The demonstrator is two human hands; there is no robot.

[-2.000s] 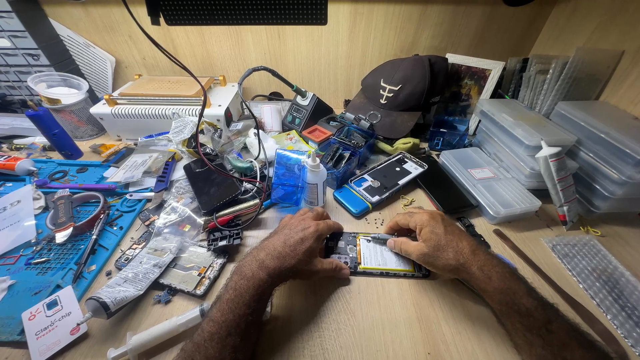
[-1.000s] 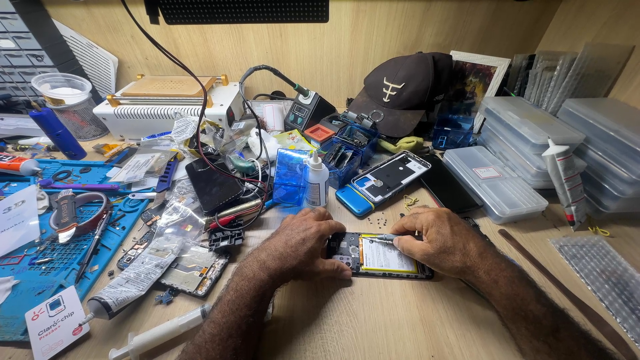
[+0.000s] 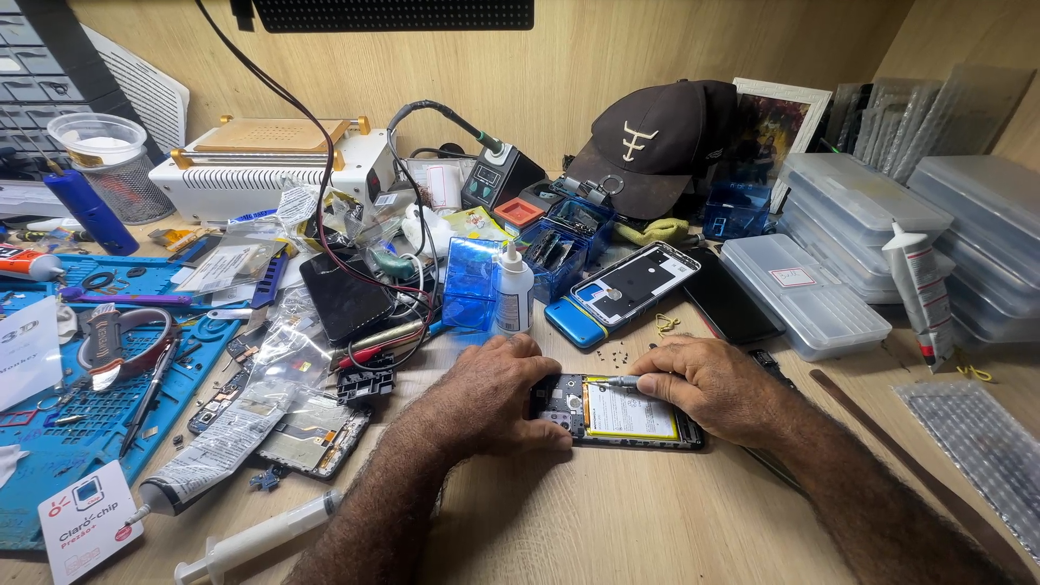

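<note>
An opened smartphone [image 3: 617,443] lies flat on the wooden bench, its battery [image 3: 630,413] edged in yellow and its circuit board side to the left. My left hand [image 3: 504,398] grips the phone's left end between thumb and fingers. In my right hand [image 3: 703,382] is a slim metal screwdriver or similar tool [image 3: 617,381], held low over the battery's upper left edge; whether its tip touches anything cannot be told. Tiny screws [image 3: 611,357] are scattered just beyond the phone. Behind them a phone frame [image 3: 635,284] rests on a blue phone [image 3: 575,323].
A white dropper bottle [image 3: 513,292] stands behind my left hand. Left lie a large syringe [image 3: 260,536], a disassembled phone [image 3: 317,435] and a blue repair mat [image 3: 183,382] with tools. At right are plastic cases [image 3: 804,296], a tube [image 3: 920,296] and a brown strap [image 3: 918,463].
The tool in my right hand has tilted and now points left along the battery's top edge. My left hand stays at the phone's left end.
</note>
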